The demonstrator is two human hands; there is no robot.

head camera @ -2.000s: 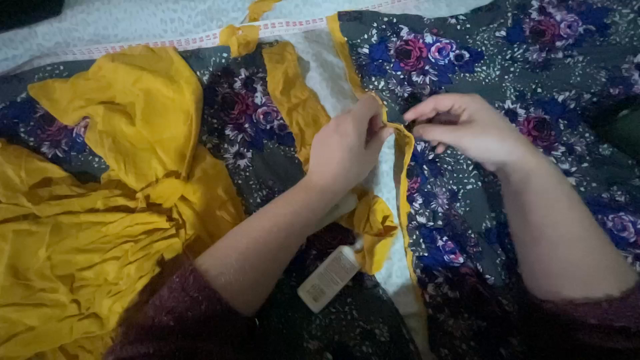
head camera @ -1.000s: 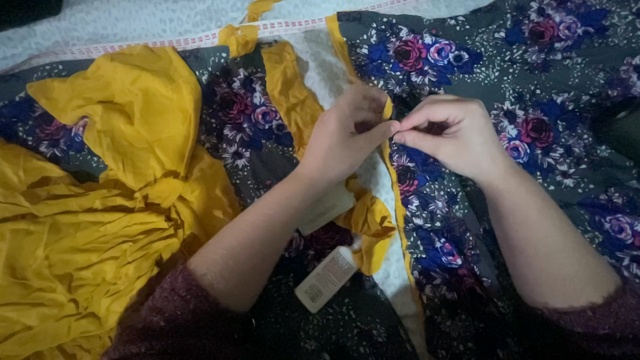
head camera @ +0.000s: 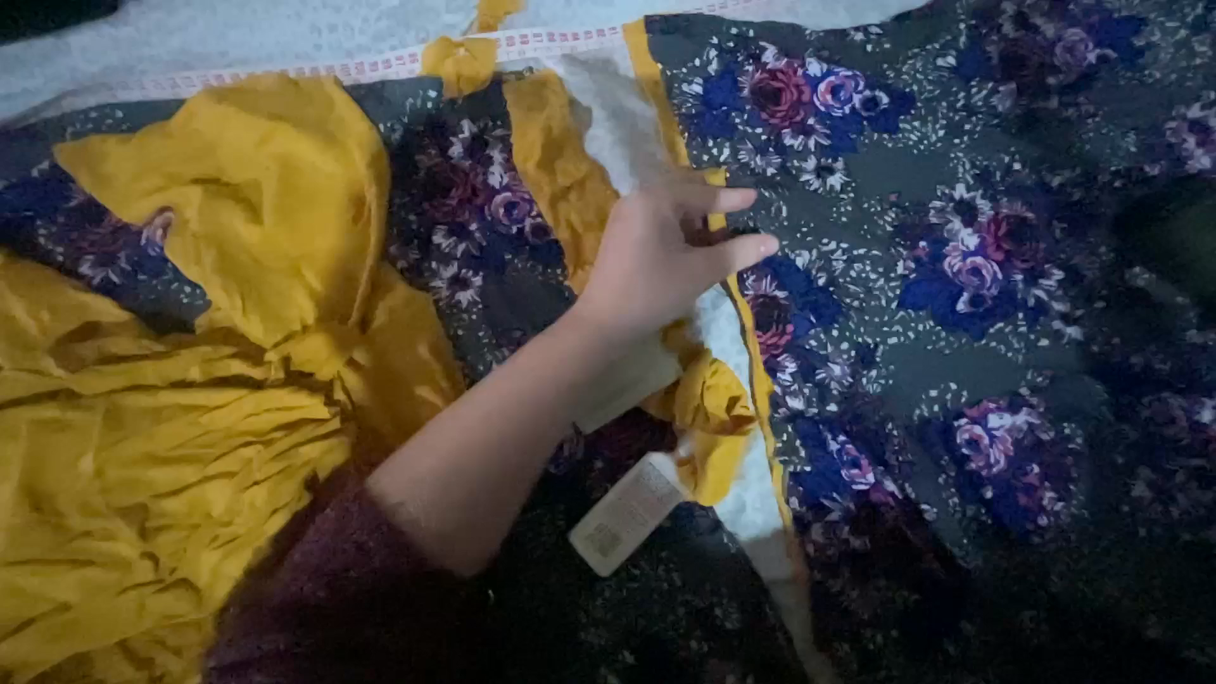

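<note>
Dark floral-print fabric (head camera: 912, 351) lies spread out, with a narrow yellow strip (head camera: 655, 85) along one of its edges. Over that edge is my left hand (head camera: 655, 247), its thumb and forefinger apart and nothing visible between them. White patterned cloth (head camera: 617, 123) shows beside the strip, left of the edge. A crumpled yellow fabric band (head camera: 560, 171) runs under my left hand, and a twisted yellow piece (head camera: 712, 408) lies below it. Next to that piece is a white tag (head camera: 627, 513) with writing. My right hand is out of view.
A gathered yellow garment or cloth (head camera: 171, 456) covers the left side. Across the top runs a white measuring tape (head camera: 370, 71) with red marks, and a small yellow knot of fabric (head camera: 461, 65) rests over it. Pale patterned cloth (head camera: 237, 38) lies beyond.
My right hand, which was pinching near the yellow edge beside my left hand, has left the view. The fingers of my left hand have moved apart.
</note>
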